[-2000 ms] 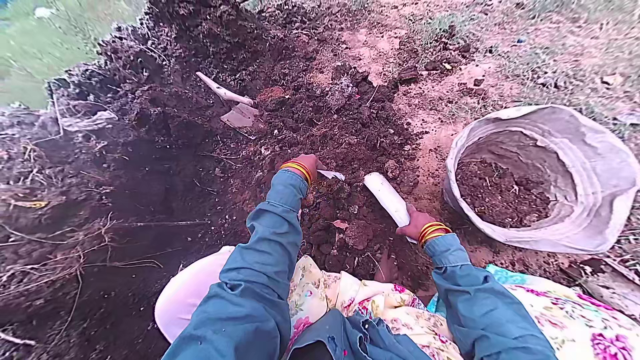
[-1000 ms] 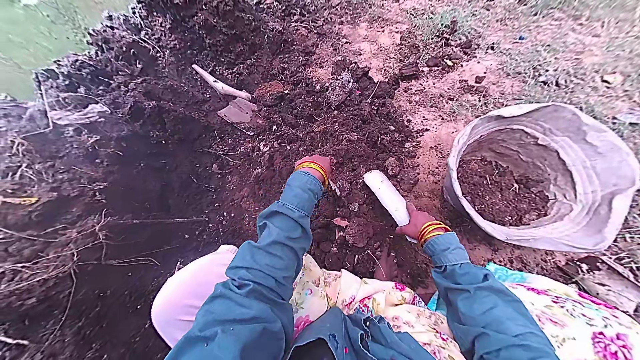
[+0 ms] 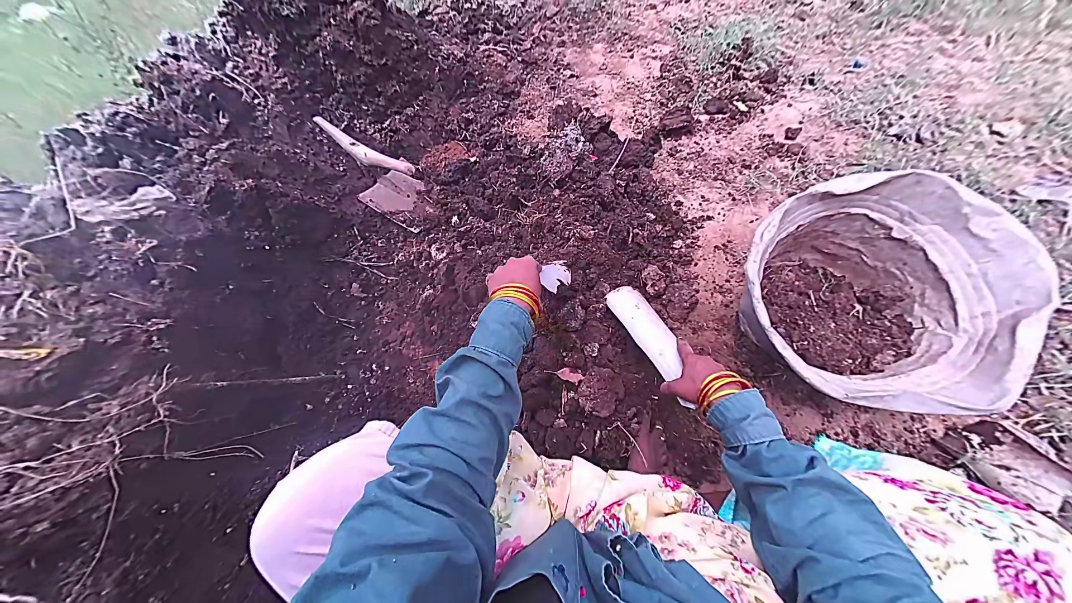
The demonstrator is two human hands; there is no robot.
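Observation:
My left hand (image 3: 515, 275) is closed over the dark soil near the middle of the view, and a small white piece (image 3: 554, 276) with a jagged edge shows at its right side. Whether the fingers grip that piece is hard to tell. My right hand (image 3: 693, 374) is shut on the lower end of a white cylindrical object (image 3: 646, 332), which lies tilted over the clods, its upper end toward the left. Loose dark soil and clods (image 3: 599, 389) lie between both hands. Bangles circle both wrists, over blue sleeves.
A pale fabric sack with rolled sides (image 3: 988, 335), part filled with soil, stands at the right. A trowel-like tool with a pale handle (image 3: 392, 193) lies on the soil at the upper left. Bare roots (image 3: 109, 444) stick out at the left. Grass grows at the upper right.
The left hand has shifted slightly over the soil, and more of the white piece beside it shows than a second ago. My right hand keeps its hold on the cylindrical object.

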